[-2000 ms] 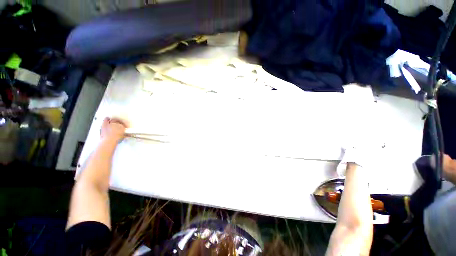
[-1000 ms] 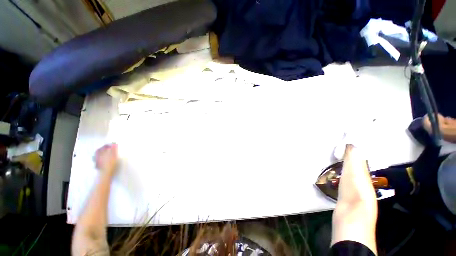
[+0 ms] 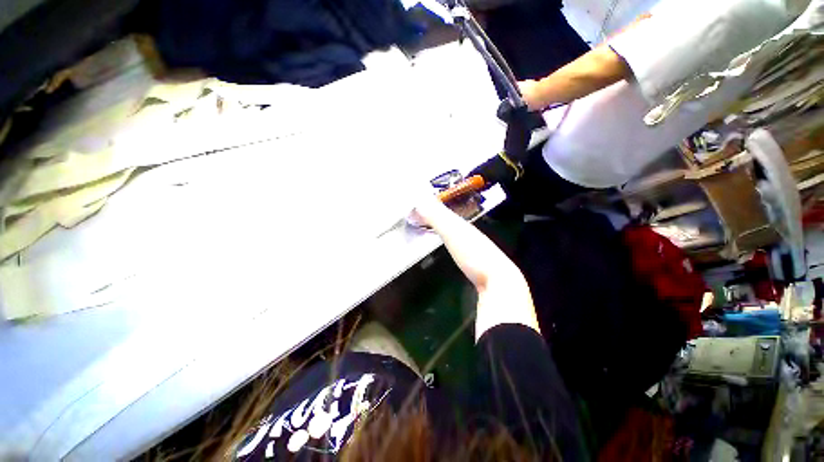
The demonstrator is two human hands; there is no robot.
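My right hand (image 3: 423,213), in a white glove that is nearly lost against the white table (image 3: 316,226), is at the table's front edge beside the steam iron. The iron's orange-brown handle (image 3: 463,189) shows just right of the hand. Glare hides the fingers, so whether they hold the handle or cloth cannot be told. My left hand is out of the picture. Cream fabric strips (image 3: 86,185) lie loosely overlapped at the left far side. Faint lines at the lower left may be strip edges, too washed out to tell.
A dark navy cloth heap (image 3: 271,41) lies along the far side. The iron's black sleeve (image 3: 510,149) rises to hanging lines. Another person's arm (image 3: 578,77) reaches in from the upper right. A grey box (image 3: 734,357) and red cloth are beyond the table at right.
The view has swung to the right, so the iron now sits near the middle. My left hand has gone out of view. More of the other person shows.
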